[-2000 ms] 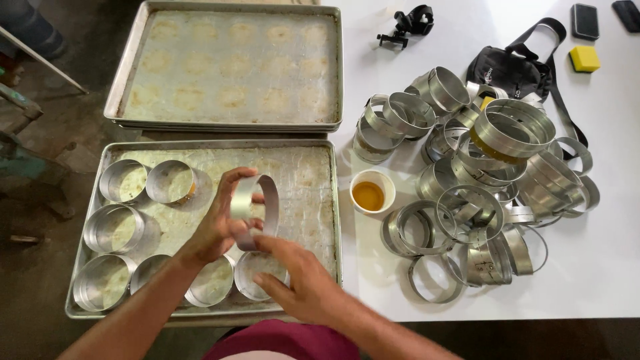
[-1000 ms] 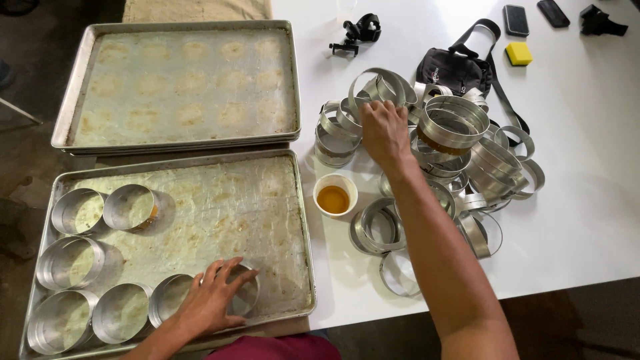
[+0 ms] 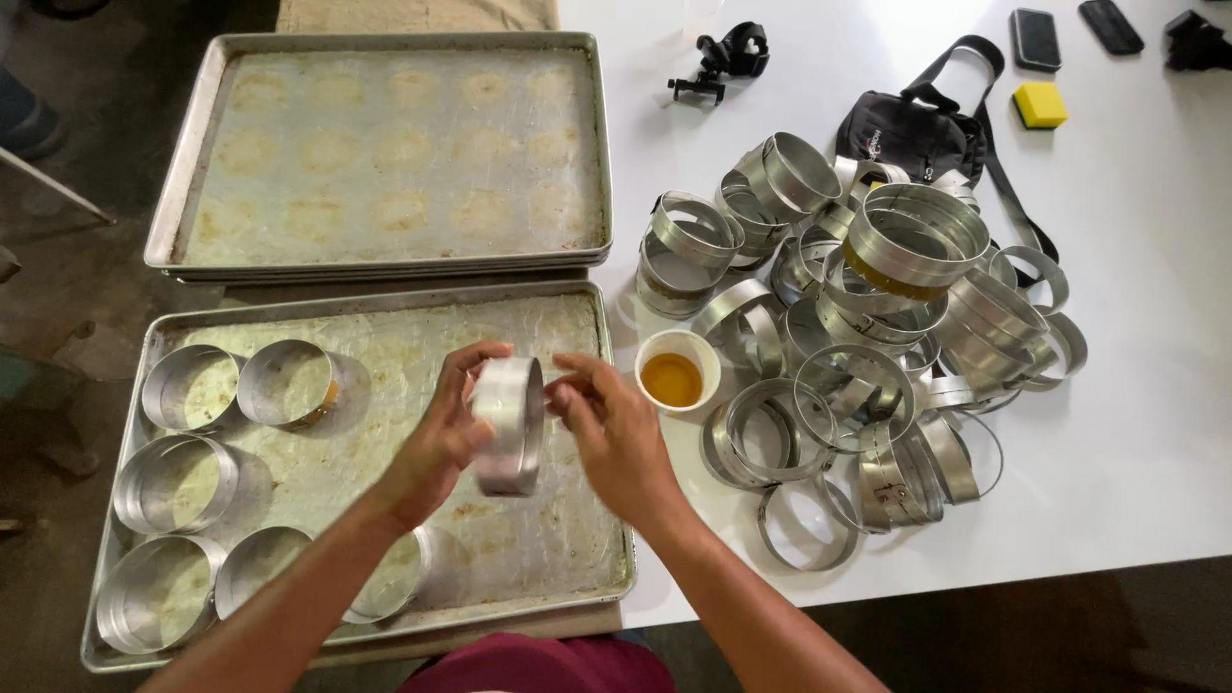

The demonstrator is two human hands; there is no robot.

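My left hand (image 3: 445, 423) grips a metal ring mould (image 3: 507, 425) by its side, held on edge above the near baking tray (image 3: 520, 568). Just right of the ring is my right hand (image 3: 606, 438), its fingers bent toward the ring's open side; whether a fingertip touches it I cannot tell. Several ring moulds, among them one at the upper left (image 3: 192, 387), lie along the left and front parts of the near tray. A white cup (image 3: 710, 371) of amber liquid stands right of that tray, beside a large heap of metal rings (image 3: 919, 236).
A stack of baking trays (image 3: 385, 260) sits behind the near one. Beyond the heap are a black bag (image 3: 910, 135) with a strap, a yellow sponge (image 3: 1039, 106) and black devices (image 3: 1035, 40). A black clamp mount (image 3: 722, 63) stands at the back.
My right hand has come back from the heap to the near tray. My left hand, one second ago at a ring on the tray, now holds a ring up.
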